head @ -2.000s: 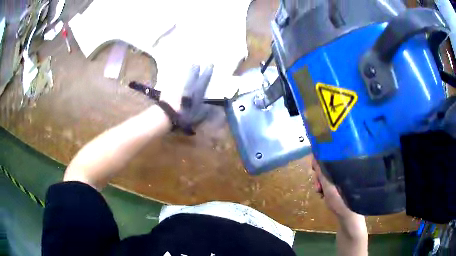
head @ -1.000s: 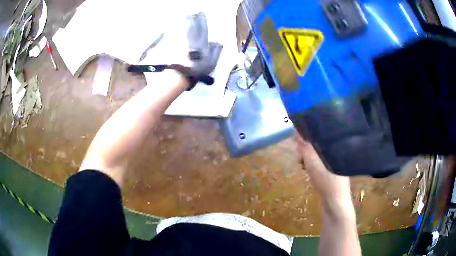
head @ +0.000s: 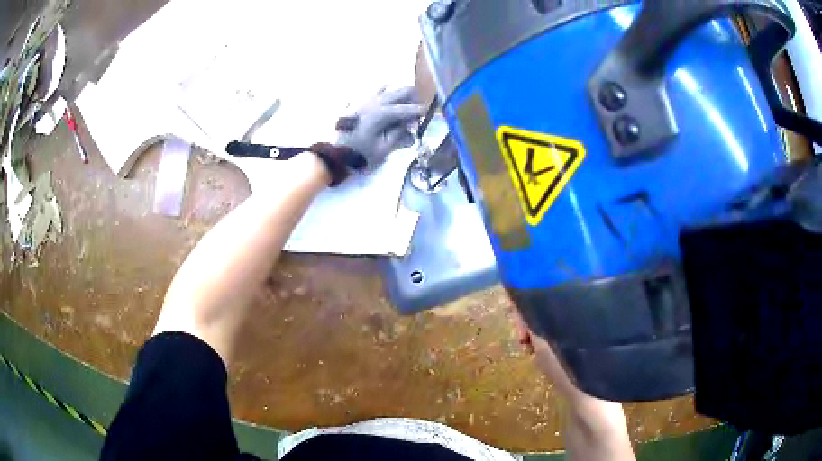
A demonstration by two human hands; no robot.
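Note:
The straight-knife cutting machine [head: 577, 189], with its blue motor, black ends and yellow warning triangle, fills the right. Its grey metal base plate [head: 442, 252] rests on the table, partly beside the white paper marker [head: 351, 212]. My left hand [head: 383, 122], in a grey mesh glove with a dark strap, lies on the paper beside the knife, fingers pointing toward it. It holds nothing that I can see. My right hand [head: 532, 340] is mostly hidden behind the motor; only a small part and the wrist show, so its hold cannot be seen.
The brown table [head: 333, 360] has a curved near edge above a green floor. Tan fabric offcuts and white scraps [head: 31, 194] lie at the far left, with a thin red tool [head: 74, 135]. A flat see-through slab [head: 172, 177] lies by the paper's curved edge.
The paper's cut corner now shows beside the base plate. My gloved hand has shifted from raised, spread fingers to lying against the paper near the knife. The motor sits farther left in view.

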